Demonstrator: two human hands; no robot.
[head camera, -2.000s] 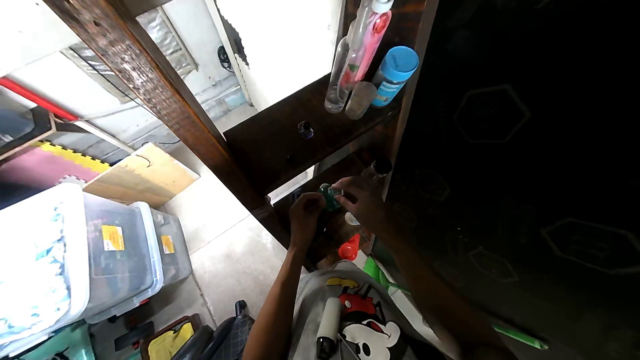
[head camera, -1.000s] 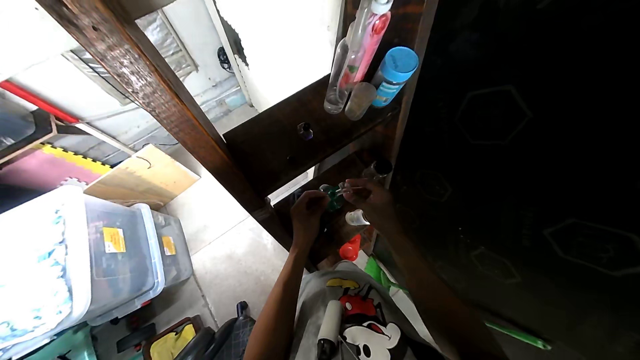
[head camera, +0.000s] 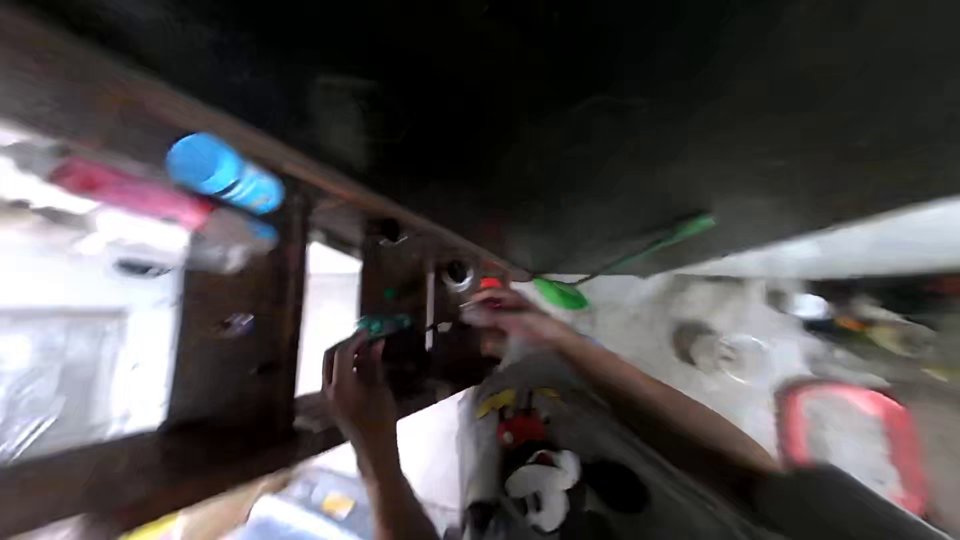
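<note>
My left hand is at a green object on the dark wooden shelf; blur hides whether the fingers grip it. To its right, my right hand reaches over the shelf beside a red item; something pale shows at its fingertips, too blurred to name. A round, pale-rimmed container stands just above my right hand. A blue-lidded container and a pink bottle are on the upper left of the shelf.
A dark board spans the top. A green-handled tool lies against its lower edge. At the lower left is a plastic storage bin; a red-rimmed object is on the right.
The view has swung strongly to the right. My hands, close together at the green object before, are now apart, with the right one near the red item.
</note>
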